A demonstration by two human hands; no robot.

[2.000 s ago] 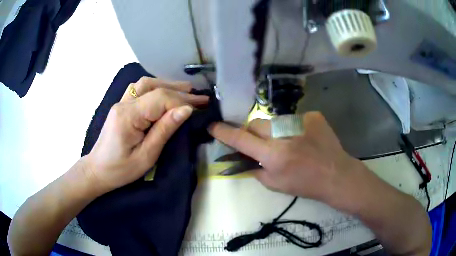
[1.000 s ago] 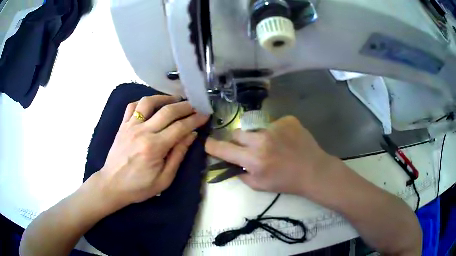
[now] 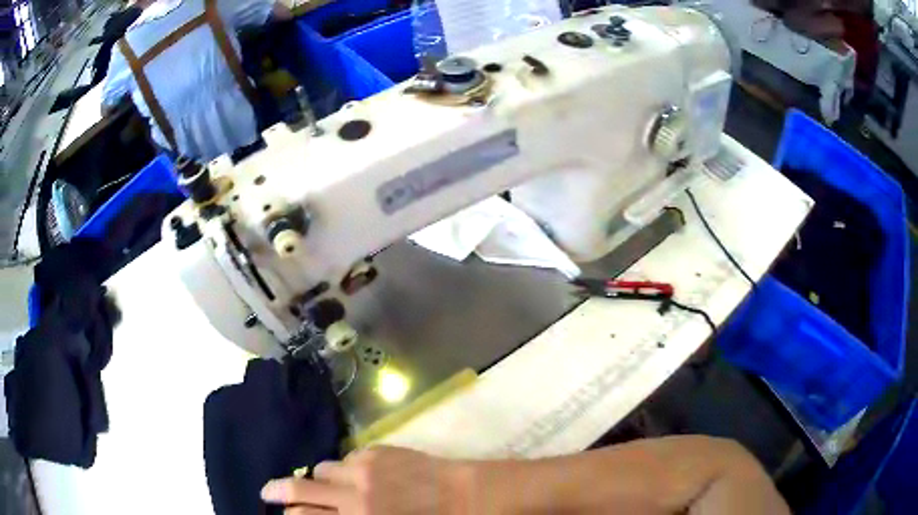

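A dark cut panel point(image 3: 257, 433) lies on the white table left of the needle area, its upper end beside the presser foot point(image 3: 305, 347). My right hand point(image 3: 347, 485) reaches in from the bottom right, its fingertips over the panel's lower right part, next to a small yellow mark point(image 3: 302, 472). The hand is cut off by the lower edge, and whether it holds anything cannot be told. My left hand is out of the picture. The white sewing machine point(image 3: 564, 131) stands over the grey bed.
Smaller dark pieces point(image 3: 62, 372) lie at the table's left. A red-handled tool point(image 3: 634, 290) with a black cord and a white cloth point(image 3: 493, 236) lie right of the needle. Blue bins point(image 3: 840, 377) stand at right and behind. A person point(image 3: 191, 75) is at the upper left.
The view has tilted up and widened, showing the whole machine and the workshop. My left hand has gone out of view. My right hand is now lower, away from the needle area.
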